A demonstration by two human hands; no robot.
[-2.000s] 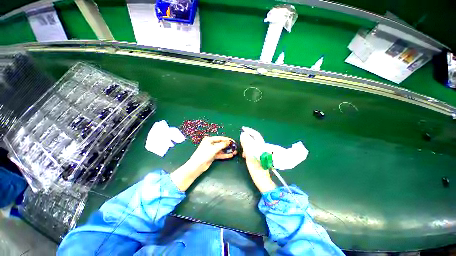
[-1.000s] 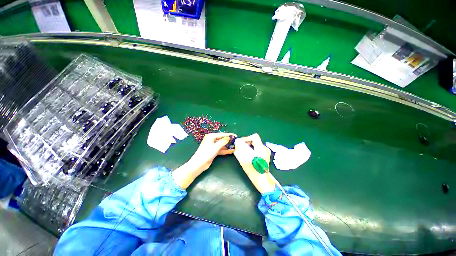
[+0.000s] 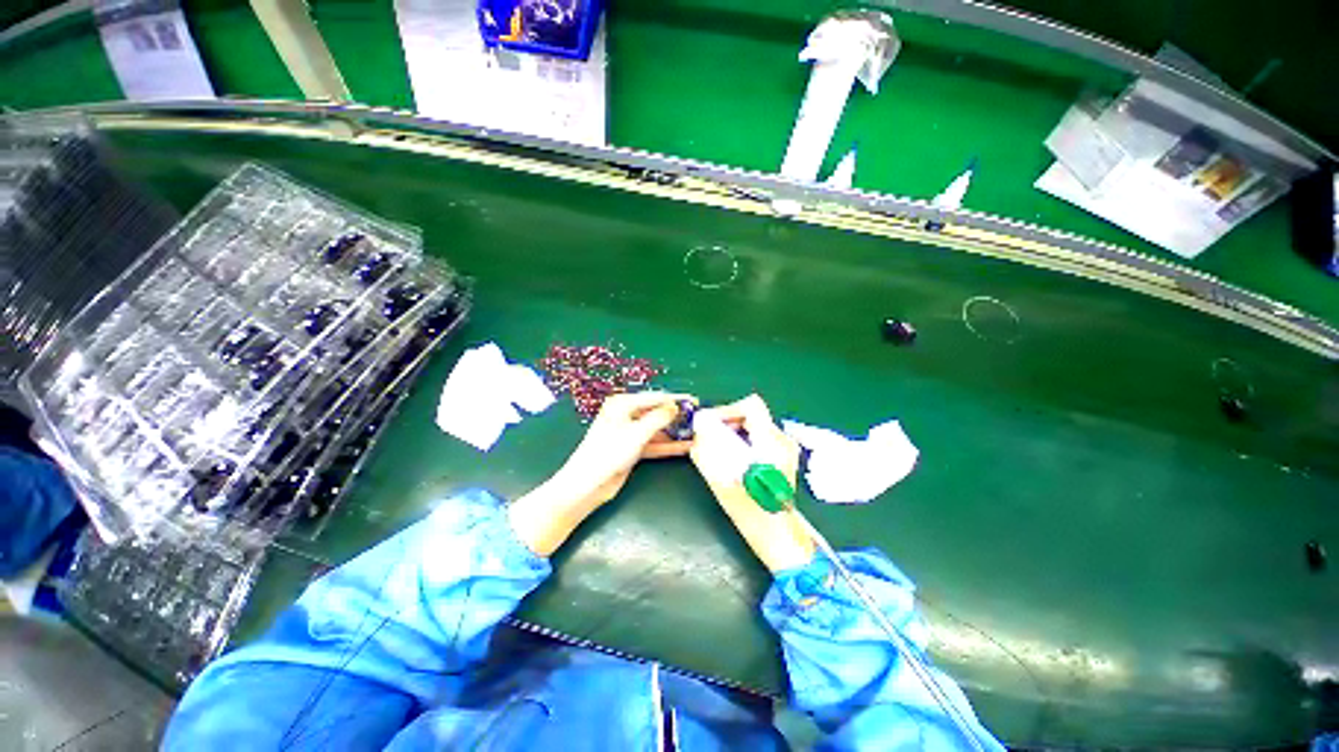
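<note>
My left hand holds a small black unit in its fingertips in front of me. My right hand is closed around the dispensing syringe, touching the left fingertips at the unit. The syringe barrel and tip are mostly hidden by the hand; its green rear fitting shows above the wrist. A thin pale air hose runs from it over my right forearm. A loose pile of tiny red-brown components lies just beyond my left hand.
Stacked clear blister trays stand at left, some pockets holding black units. White wipes lie left of the pile and beside my right hand. Other black units are spaced on the green belt at right. A metal rail runs behind.
Since two seconds ago, my right hand has come in from beside the right wipe to meet my left hand at the unit. The black units on the belt have shifted slightly left.
</note>
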